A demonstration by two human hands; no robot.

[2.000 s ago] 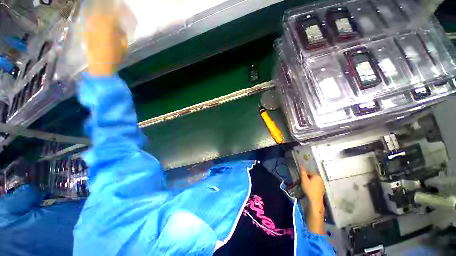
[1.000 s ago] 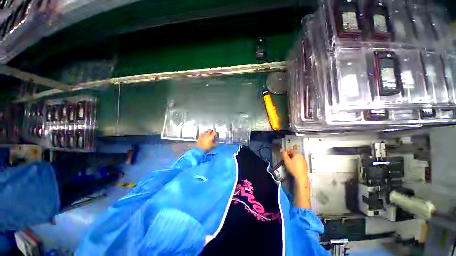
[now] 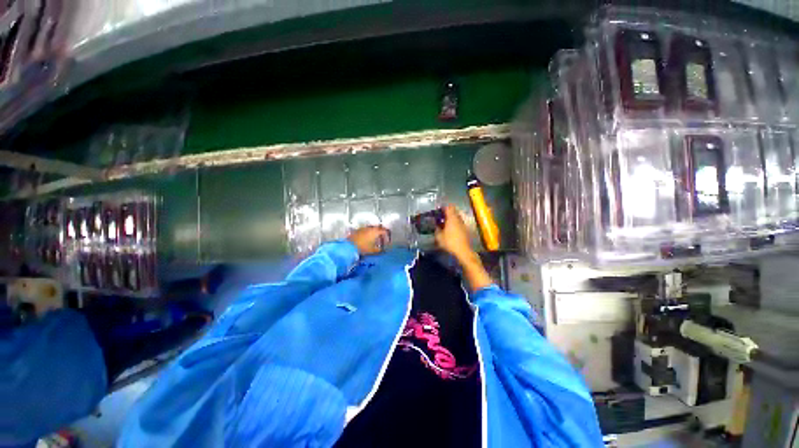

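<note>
A clear pocketed tray [image 3: 337,197] lies flat on the near part of the green line in front of me; its pockets look empty. My left hand [image 3: 370,239] is at the tray's near edge with fingers curled; whether it grips the edge is unclear. My right hand [image 3: 451,231] holds a dark device unit [image 3: 428,220] over the tray's near right corner. Blur hides whether the unit touches the tray.
A tall stack of clear trays [image 3: 648,166] with some units stands right, above the white machine [image 3: 596,306]. An orange-handled tool [image 3: 484,215] and grey disc [image 3: 492,164] lie beside it. Filled trays [image 3: 109,241] are left. A small dark part [image 3: 449,101] sits on the belt. A blue-clothed person [image 3: 53,376] is lower left.
My left hand has come from the white ledge at upper left to the tray, which now lies before me. My right hand has moved from beside the machine to the tray with the unit.
</note>
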